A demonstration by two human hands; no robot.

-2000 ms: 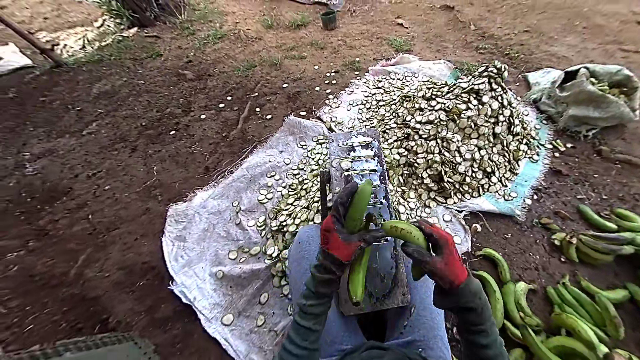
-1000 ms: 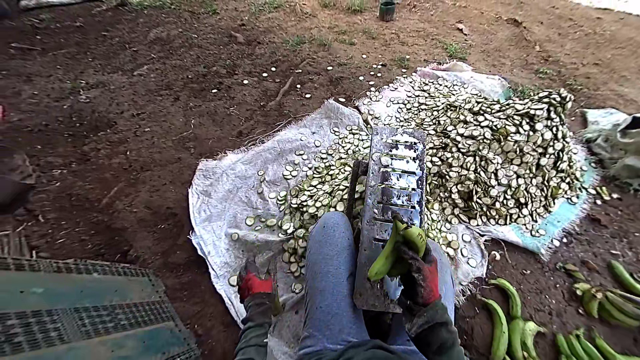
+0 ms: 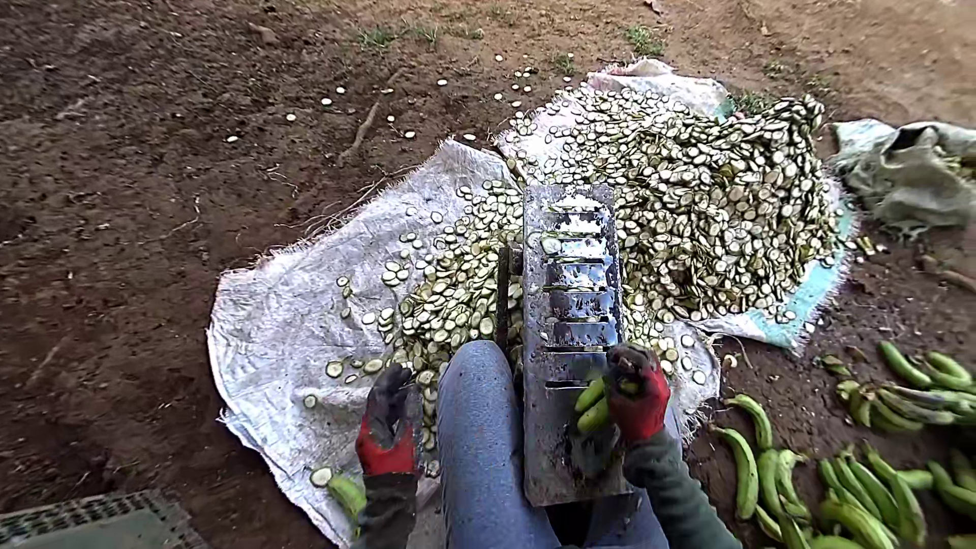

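A long multi-blade slicer board (image 3: 578, 335) lies lengthwise between my knees, with a row of slots across it. My right hand (image 3: 639, 393), in a red and black glove, grips green bananas or plantains (image 3: 593, 408) against the lower part of the board. My left hand (image 3: 389, 419), gloved alike, is beside my left knee over the pale woven sack, with nothing seen in it; its fingers look partly curled and apart. Near my left wrist a green banana (image 3: 348, 494) lies on the sack. Sliced rounds (image 3: 457, 286) are strewn left of the board.
A large heap of slices (image 3: 709, 206) covers woven sacks (image 3: 282, 335) behind and right of the board. Green banana bunches (image 3: 862, 488) lie on the soil at lower right. A crumpled sack (image 3: 907, 171) sits at far right, a green perforated plastic piece (image 3: 107, 526) at lower left.
Two seconds ago both hands held green fruit above the board. The left hand has since moved left, away from the board; the right hand has lowered its fruit onto the board.
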